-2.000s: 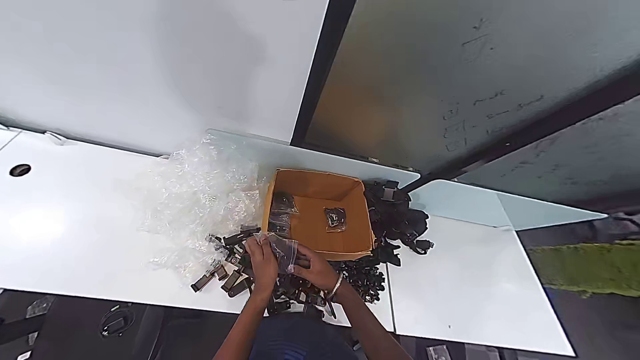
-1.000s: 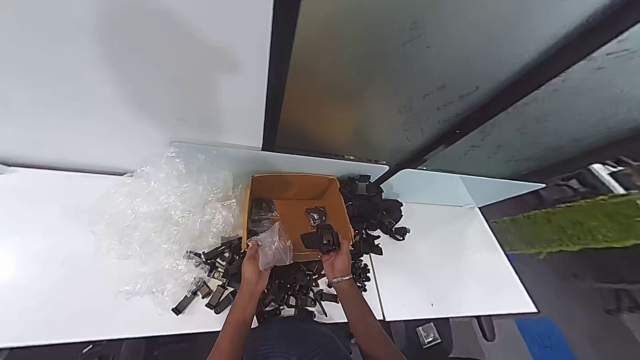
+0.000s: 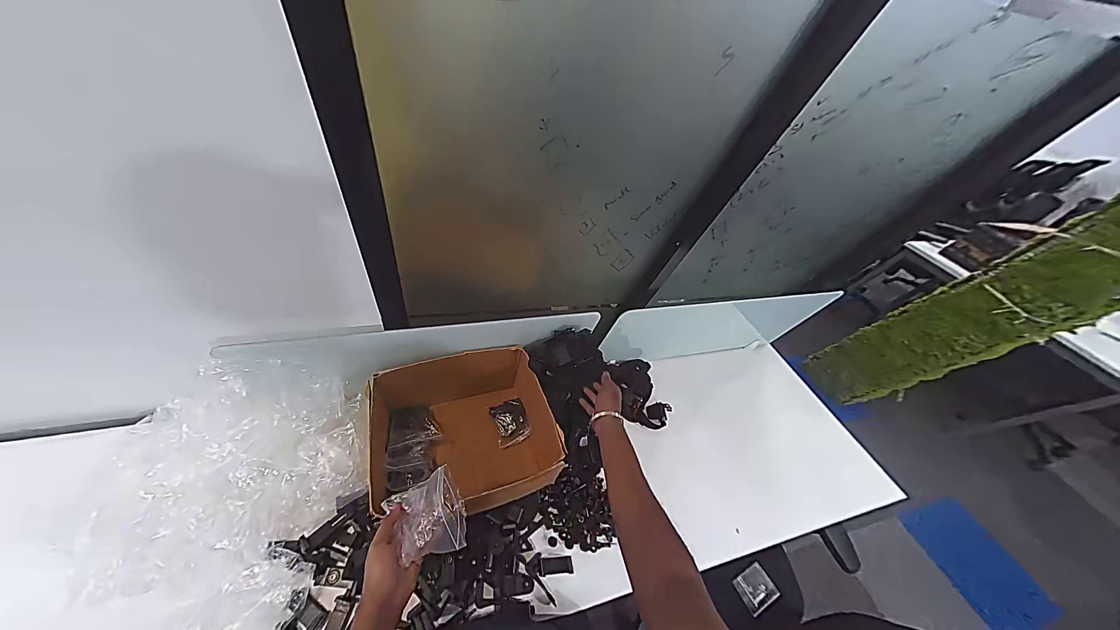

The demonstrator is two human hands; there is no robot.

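My left hand holds a clear plastic zip bag at the near left corner of an open cardboard box. Inside the box lie a small bag with a dark item and several bagged dark parts along the left side. Right of the box, my right hand is at a heap of black strap-like items, its fingers spread; whether they touch the heap is hard to tell. A bracelet circles that wrist.
A large pile of clear plastic bags covers the table left of the box. Small black parts lie scattered before it, and small black pieces at its right. A low glass divider and frosted panels with handwriting stand behind.
The black item that my right hand held a second ago is out of that hand, which has moved to the black heap right of the box. My left hand still holds the clear bag.
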